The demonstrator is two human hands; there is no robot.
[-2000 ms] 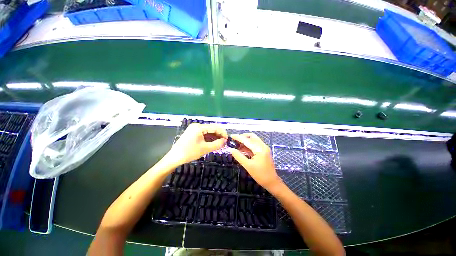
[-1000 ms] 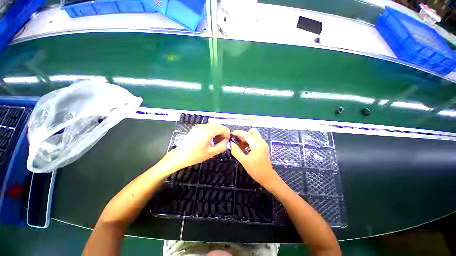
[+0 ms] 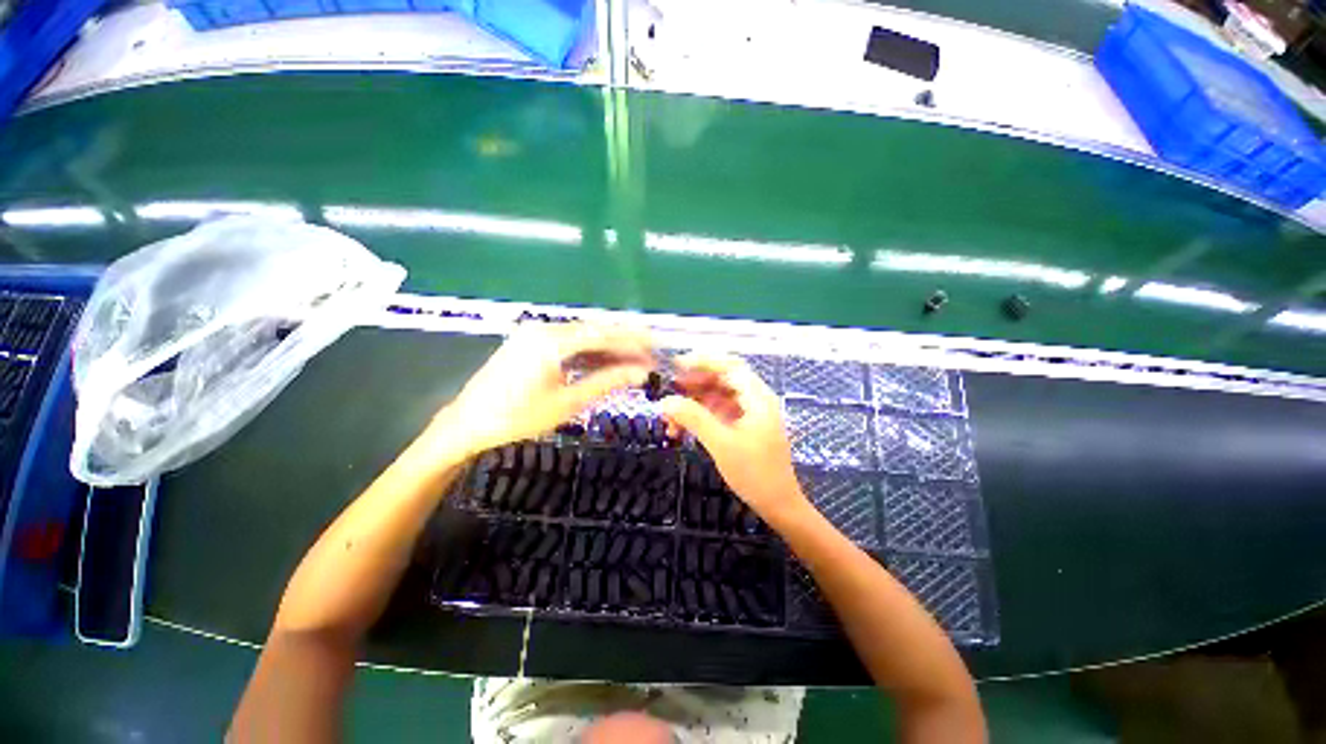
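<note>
My left hand (image 3: 556, 381) and my right hand (image 3: 734, 417) meet over the upper middle of a compartment tray (image 3: 993, 581). A small black part (image 3: 655, 385) is between their fingertips; the fingers hide much of it, and which hand bears it is hard to tell. My right fingers are curled beside it. In the tray's left and middle pockets lie rows of slanted black pieces (image 3: 625, 484). The right-hand pockets show a patterned, shiny floor.
A crumpled clear plastic bag (image 3: 218, 334) lies left, above a dark slab with a pale edge (image 3: 114, 564). A blue crate (image 3: 44, 480) stands far left. Beyond the white rail (image 3: 873, 343), the green belt (image 3: 756, 175) carries two dark parts (image 3: 1017, 307). Another blue crate (image 3: 1214, 109) is across.
The two dark parts on the belt have moved left. My hands stay together above the tray, with the fingers shifted around the small part. The whole view has tilted slightly.
</note>
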